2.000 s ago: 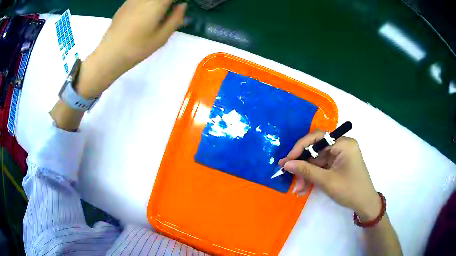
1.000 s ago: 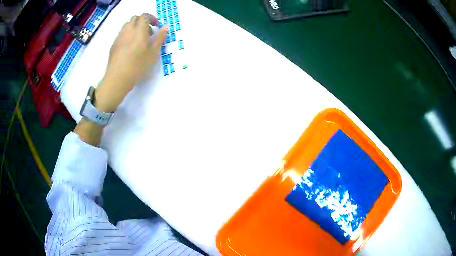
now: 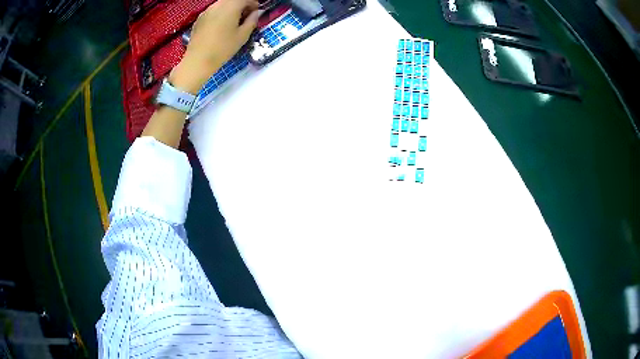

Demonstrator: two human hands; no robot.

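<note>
My left hand (image 3: 216, 42) is at the top left, over the red trays (image 3: 163, 34). Its fingertips are near the upper edge, beside a black phone frame (image 3: 262, 50) with electronics at its near end. The fingertips are small and blurred, so I cannot tell whether they hold anything. The frame lies at a slant over a blue-and-white gridded strip (image 3: 223, 76). My right hand is out of the picture.
A sheet of light-blue stickers (image 3: 410, 105) lies on the white surface (image 3: 337, 210). The orange tray (image 3: 519, 325) with a blue sheet (image 3: 549, 342) is cut off at the lower right. Two black phone frames (image 3: 490, 62) (image 3: 449, 12) lie on the green mat.
The view has swung left, and the orange tray has shifted towards the lower right. My left hand has moved from beside the sticker sheet to the red trays. My right hand has left view.
</note>
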